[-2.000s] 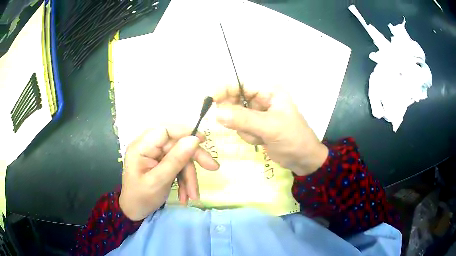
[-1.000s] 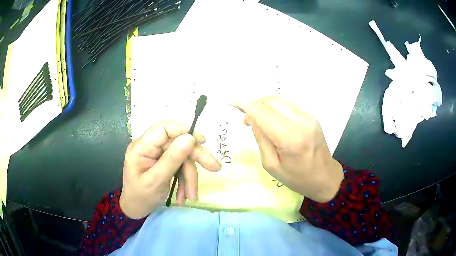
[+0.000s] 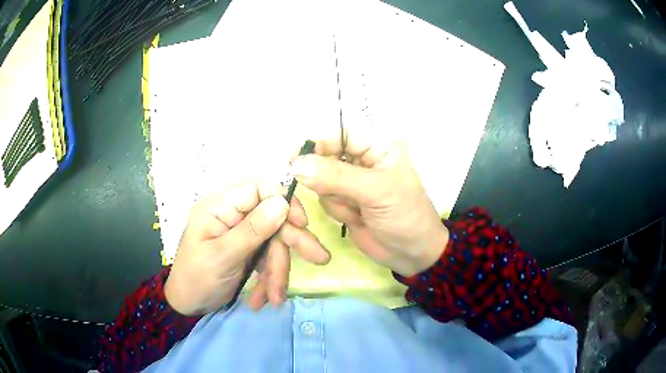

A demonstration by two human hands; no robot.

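Note:
My left hand (image 3: 237, 240) pinches a black cable piece (image 3: 293, 191) between thumb and index finger, its thicker black end sleeve (image 3: 307, 148) pointing up. The lower part of the piece runs behind my left fingers. My right hand (image 3: 376, 197) touches the sleeve with thumb and index fingertip. It also holds a thin dark needle-like tool (image 3: 339, 95) that points up, with its lower end showing below the fingers. Both hands are above overlapping white and yellow sheets (image 3: 241, 95).
A crumpled white cloth (image 3: 573, 109) lies at right on the dark green bench (image 3: 109, 218). A loose pile of thin black pieces (image 3: 120, 33) is at upper left. A blue-rimmed tray (image 3: 69, 124) at left holds a row of black pieces (image 3: 23, 142) on cream paper.
Since one second ago, my right hand has moved left onto the end sleeve, and the needle-like tool now shows upright. My left hand still holds the piece. The whole view has shifted slightly.

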